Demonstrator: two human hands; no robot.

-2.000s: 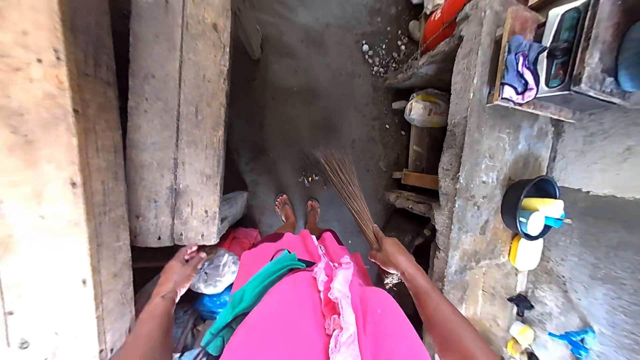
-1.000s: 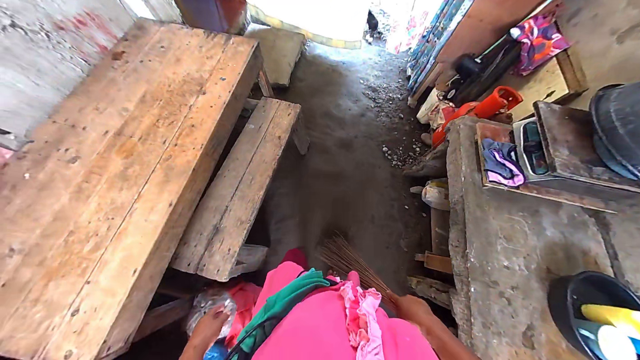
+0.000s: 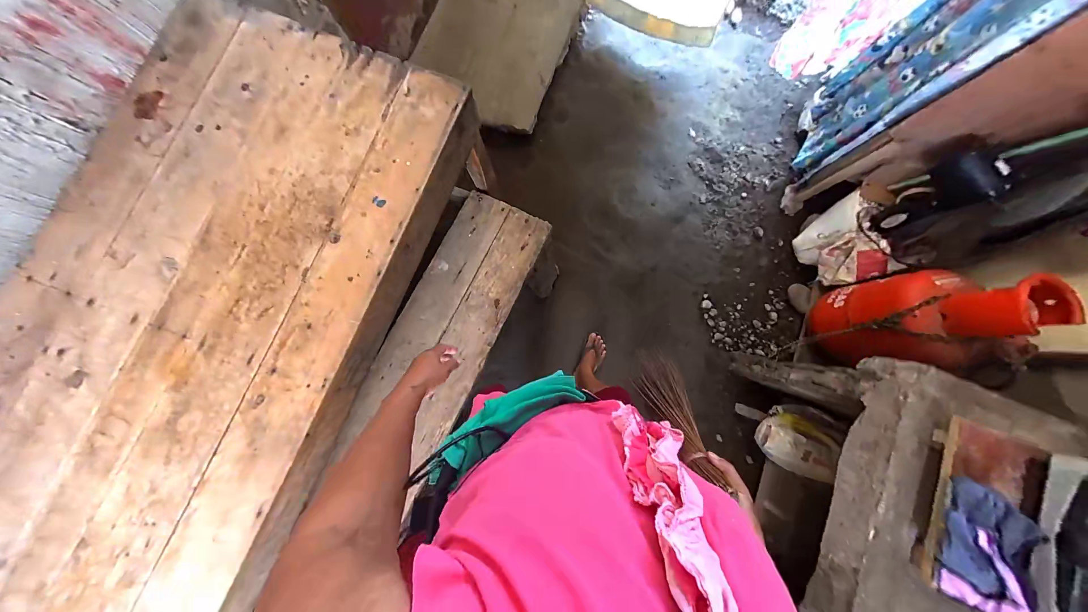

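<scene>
My right hand (image 3: 733,478) grips the bound end of a stick broom (image 3: 677,408) at my right side, partly hidden behind my pink garment. The broom's bristles point forward, low over the dark floor. My left hand (image 3: 432,369) hangs over the wooden bench (image 3: 476,289), its fingers loosely curled; whether anything is in it cannot be seen clearly. One foot in a sandal (image 3: 592,353) shows ahead of me. A green cloth (image 3: 510,416) lies at my waist, beside a pink ruffled strip.
A large wooden table (image 3: 221,255) stands at the left. At the right are a red gas cylinder (image 3: 918,316), a concrete ledge (image 3: 884,476) and a tied plastic bag (image 3: 799,442). Small stones (image 3: 748,321) lie on the floor (image 3: 620,229). A patterned cloth (image 3: 901,81) hangs at the upper right.
The view has moved forward along the table and bench. My left hand, beside a plastic bag earlier, is now over the bench. The broom stays in my right hand.
</scene>
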